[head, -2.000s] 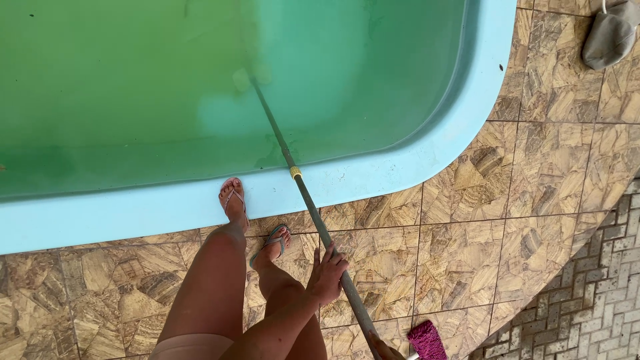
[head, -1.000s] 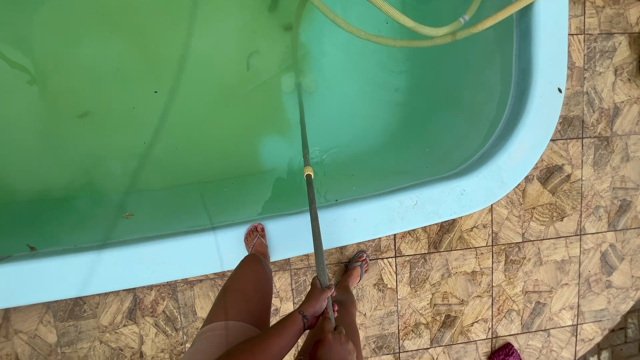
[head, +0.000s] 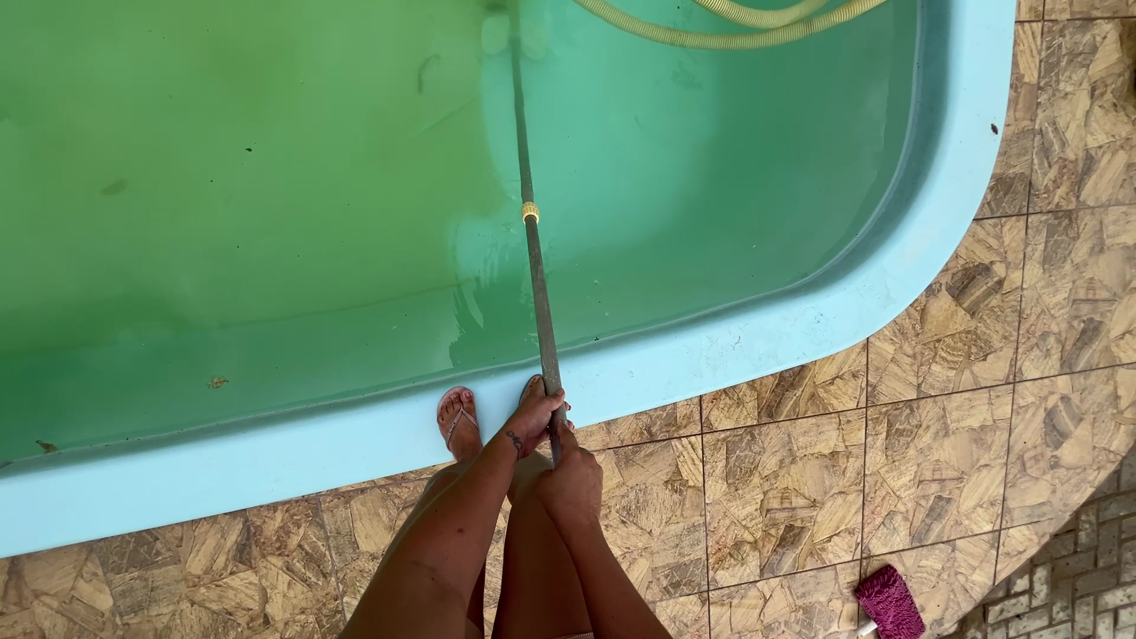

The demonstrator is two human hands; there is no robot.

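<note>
Both my hands grip a grey telescopic pole [head: 540, 302] with a yellow collar. My left hand [head: 538, 417] is wrapped around it just above the pool's rim, and my right hand [head: 571, 475] holds its near end, close behind the left. The pole slants away from me into the green water of a swimming pool [head: 311, 222]. Its far end lies under the water near the top of the view, where pale rounded shapes show dimly. My feet, in flip-flops, stand on the light blue pool rim [head: 754, 346].
A ribbed yellow hose [head: 710, 39] curves in the water at the top. Patterned stone tiles [head: 781, 479] border the pool. A purple microfibre mop head [head: 890, 603] lies on them at the lower right, beside grey pavers [head: 1074, 568]. Some leaves float near the rim.
My right foot has moved from the tiles onto the pool rim. Two seconds ago my hands were farther apart on the pole; now they are close together. The hose has come into view.
</note>
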